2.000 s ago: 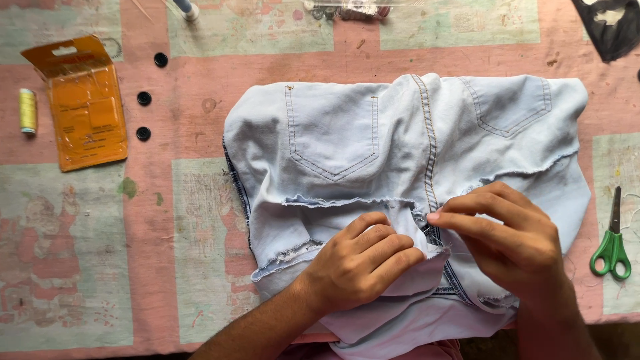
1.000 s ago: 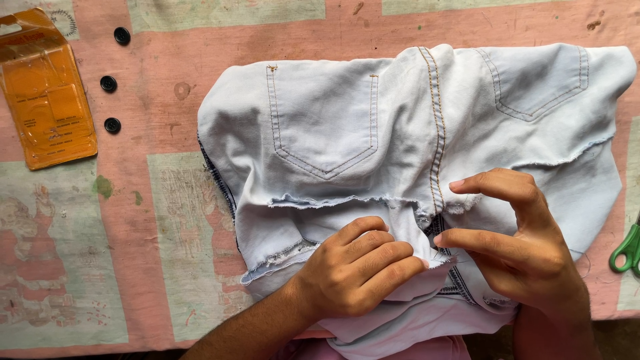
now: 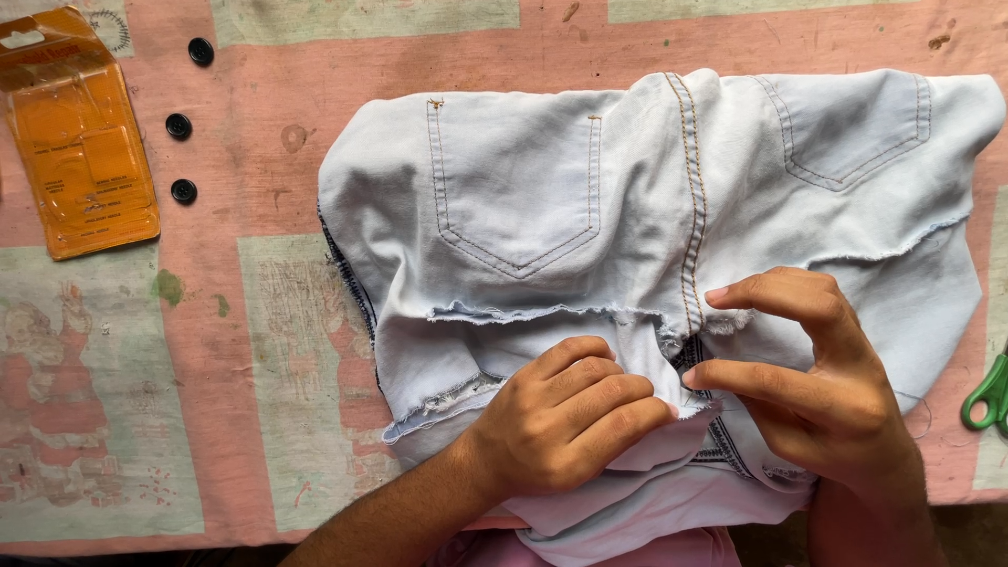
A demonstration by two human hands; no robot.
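Note:
Light-blue denim jeans (image 3: 520, 181) with stitched back pockets and frayed cut edges lie across the cloth-covered table. My left hand (image 3: 579, 409) holds the frayed denim edge near the centre seam, fingers curled over it. Just right of it is my right hand (image 3: 795, 354), its index finger and thumb apart, one fingertip touching or very near the dark inner seam (image 3: 689, 358). Whether it holds a needle or thread cannot be made out. A loose thread (image 3: 928, 417) shows right of that hand.
Black buttons (image 3: 179, 126) lie in a column at the left, beside an orange needle package (image 3: 87, 150). Green-handled scissors (image 3: 988, 394) are partly in view at the right edge. A printed pink and green cloth (image 3: 260, 189) covers the table.
The view has moved closer to the jeans. My right hand's index finger and thumb, close together two seconds ago, are spread apart. My left hand keeps its hold on the denim.

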